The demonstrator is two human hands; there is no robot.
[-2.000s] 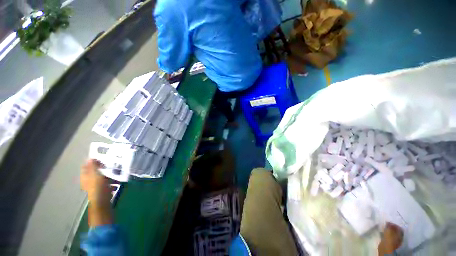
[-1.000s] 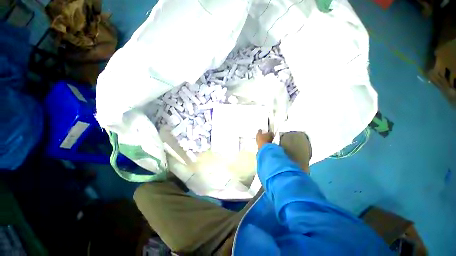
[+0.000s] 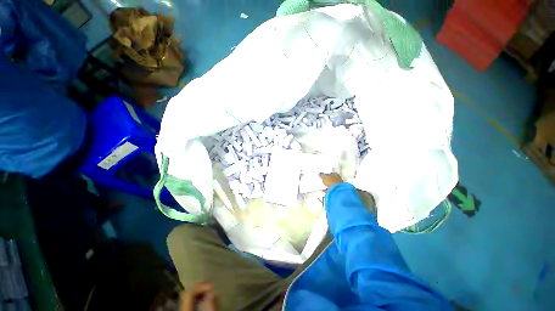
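Observation:
The huge white bulk bag (image 3: 404, 140) stands open between my knees. Small white and grey-lilac waste cut-outs (image 3: 249, 143) are heaped inside it. A plain white insert blank (image 3: 283, 176) lies on the near part of the heap, and a smaller-looking white flat piece (image 3: 311, 181) lies at its right. My right hand (image 3: 330, 180) has its fingers closed at the right edge of that piece; glare hides the exact grip. My left hand (image 3: 198, 297) is low by my left knee, blurred and cut off by the bottom edge. Yellowish clear film (image 3: 277, 222) lies at the bag's near side.
A blue plastic stool (image 3: 118, 149) stands left of the bag, by a person in blue (image 3: 36, 121). Crumpled brown paper (image 3: 146, 42) is behind. A green bench edge (image 3: 36, 243) is at far left. Orange-red stacked trays (image 3: 481, 30) are at back right. A green floor arrow (image 3: 465, 200) is right.
The view swung from the bench to the bag, then shifted slightly. My left hand left the bench stack and came into view by the knee. My right hand stays at the white pieces.

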